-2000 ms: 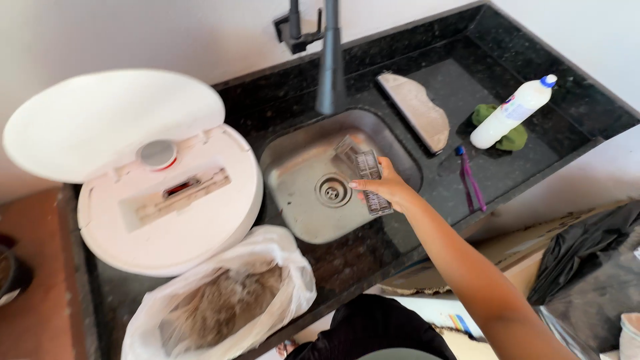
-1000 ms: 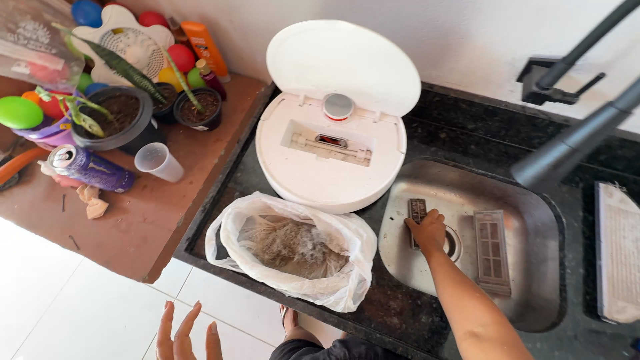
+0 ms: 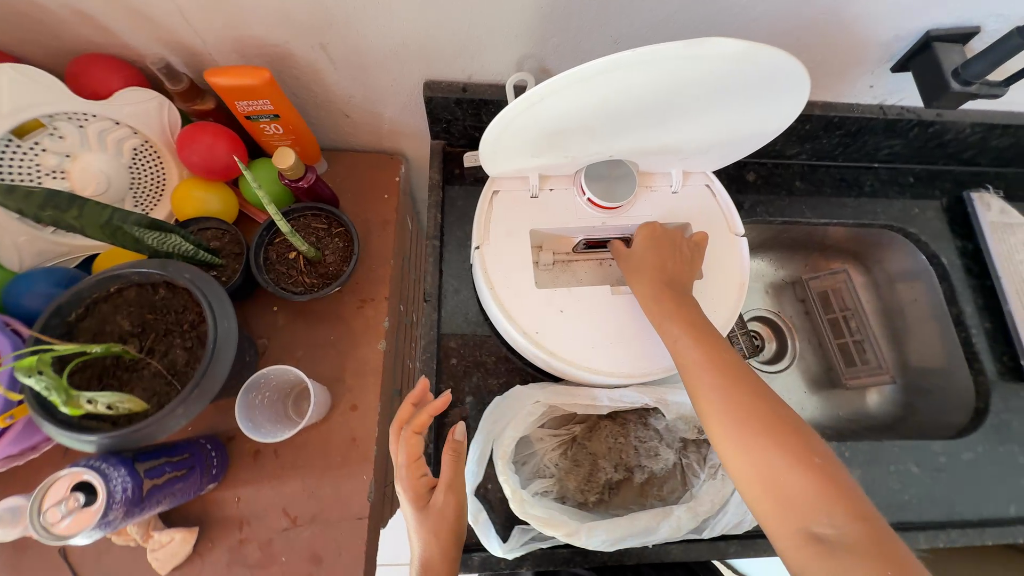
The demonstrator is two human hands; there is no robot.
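A round white robot vacuum [image 3: 552, 336] sits on the dark stone counter with its lid [image 3: 648, 104] raised. My right hand [image 3: 662, 256] reaches into the right part of its rectangular recess [image 3: 560, 264]; the fingertips are partly hidden, so whether they grip anything is unclear. My left hand [image 3: 432, 472] hovers palm up, fingers apart and empty, left of a white plastic bag [image 3: 512, 512] that holds grey-brown dust and lint [image 3: 616, 464]. In the steel sink [image 3: 920, 320] lie a rectangular filter frame [image 3: 848, 328] and, by the drain, a small dark grille part [image 3: 744, 338].
On the brown ledge at left stand potted plants [image 3: 216, 344], a clear plastic cup [image 3: 282, 404], a purple Monster can [image 3: 160, 488], an orange sunscreen bottle [image 3: 260, 112] and several balloons. A black faucet [image 3: 952, 68] juts in at upper right. A pale flat piece [image 3: 1000, 256] lies right of the sink.
My right hand has moved from the sink to the vacuum's recess. The small grille part it was touching now lies by the drain. The view has shifted left.
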